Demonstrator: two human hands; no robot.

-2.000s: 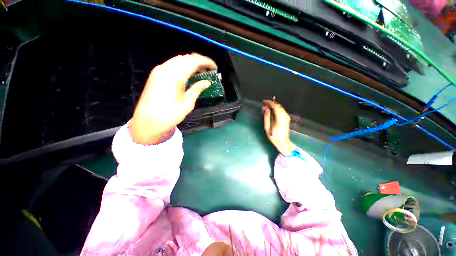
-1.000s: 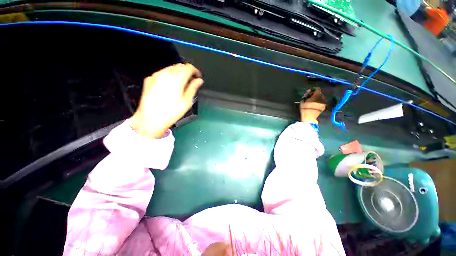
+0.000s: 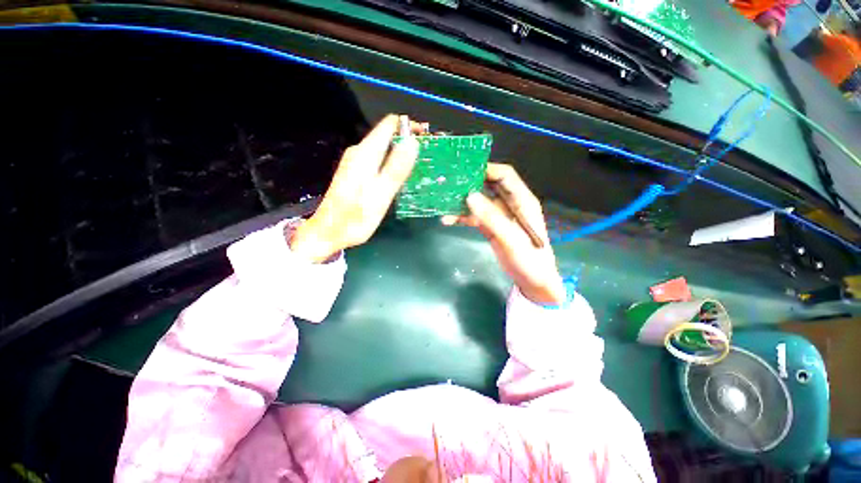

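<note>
A green circuit board (image 3: 444, 176) is held up above the bench's back edge, its broad face towards me, with small parts along its left and top edges. My left hand (image 3: 363, 189) grips its left edge between thumb and fingers. My right hand (image 3: 510, 226) holds its lower right edge. A thin dark brown tool (image 3: 525, 219) lies along the right hand's fingers. A blue band (image 3: 569, 291) is on the right wrist. The fingertips behind the board are hidden.
The black slotted tray (image 3: 170, 250) fills the left. A blue line (image 3: 378, 83) crosses the back; a blue cord (image 3: 614, 224) runs right. At right are a white strip (image 3: 733, 229), red tag (image 3: 670, 290), green-and-white cylinder (image 3: 656, 323), pale ring (image 3: 697, 358) and round clear-topped container (image 3: 737, 396).
The left hand has left the tray area and moved right. The right hand has come back from the rear ledge at right. Both now meet on a green board, which one second ago was not visible in the left hand.
</note>
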